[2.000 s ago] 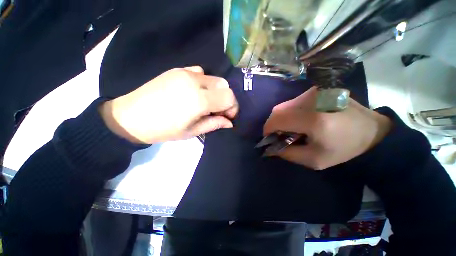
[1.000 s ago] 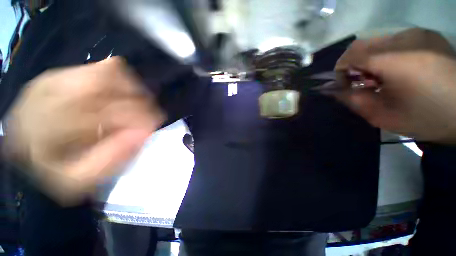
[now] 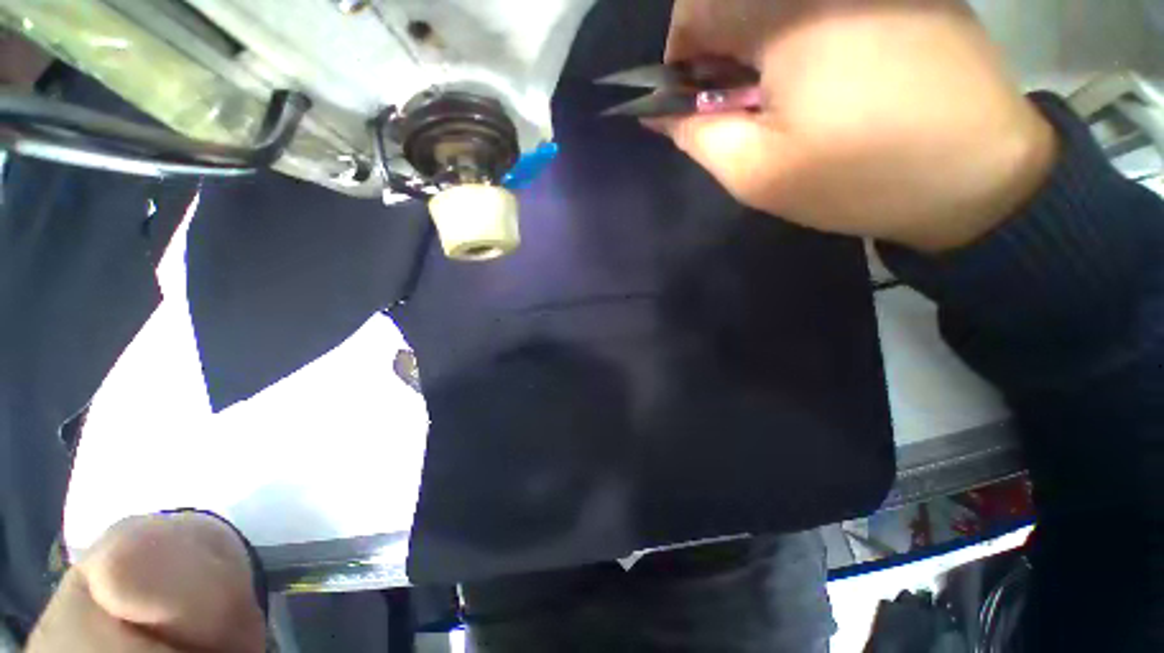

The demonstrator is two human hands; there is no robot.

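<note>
The black garment panel (image 3: 753,383) lies over the white table, its lower edge past the table's front. A thin dark line, stitch or slit, crosses its middle. My right hand (image 3: 843,109) is over the panel's upper right part, closed around small thread snips (image 3: 677,97) whose parted blades point left. My left hand (image 3: 172,587) is low at the left, off the panel and cut off by the bottom edge; its fingers look curled, and what it holds cannot be told. The machine's pale round knob (image 3: 475,223) hangs over the panel. Needle and foot are hidden.
The machine head (image 3: 306,77) spans the top left, with a curved metal bar (image 3: 166,156). A small blue piece (image 3: 532,166) shows beside the knob. More black cloth (image 3: 287,287) lies left. A ruler strip (image 3: 338,561) runs along the front edge. Clutter shows below right.
The view has shifted right, so the machine sits further left. My left hand has dropped from the cloth to the bottom left. My right hand has moved up and away from me, still with the snips.
</note>
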